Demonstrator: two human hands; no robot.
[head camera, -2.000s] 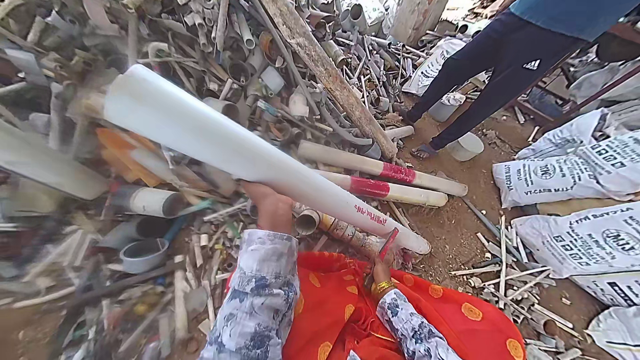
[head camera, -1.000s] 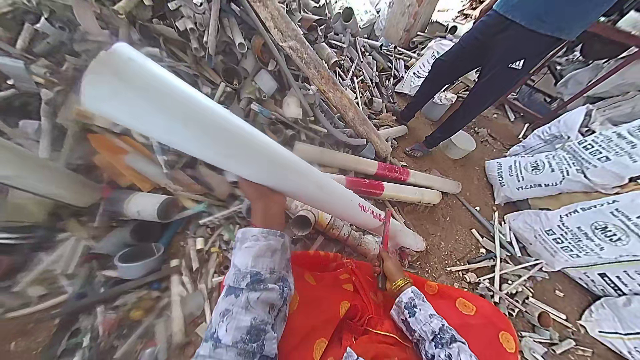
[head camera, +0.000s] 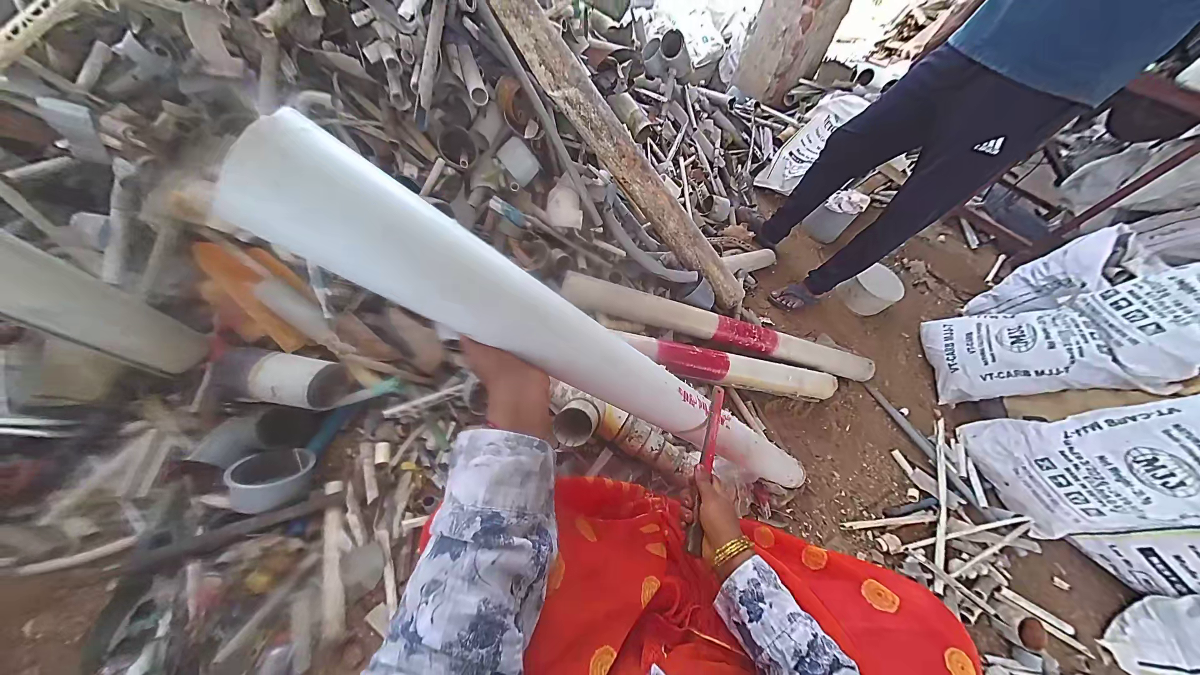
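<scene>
A long white plastic pipe (head camera: 450, 272) with red writing lies slantwise before me, its wide end up at the left and its far end low at the right. My left hand (head camera: 511, 384) grips it from below near the middle, with the fingers hidden under the pipe. In my right hand (head camera: 711, 516) is a thin red tool (head camera: 712, 431), perhaps a hacksaw blade or a knife, its upper part against the pipe near the red writing. Two cream pipes with red bands, a farther one (head camera: 656, 312) and a nearer one (head camera: 773, 375), lie just beyond.
Heaped scrap pipes (head camera: 459, 145) fill the left and back. A wooden beam (head camera: 619, 141) leans across them. A person in dark trousers (head camera: 937, 131) stands at the upper right near a white bucket (head camera: 872, 289). Printed white sacks (head camera: 1106, 469) lie at the right, beside pipe strips (head camera: 940, 506).
The view has shifted slightly. Both hands still hold the pipe and the red tool; the tool stands more upright against the pipe than two seconds ago.
</scene>
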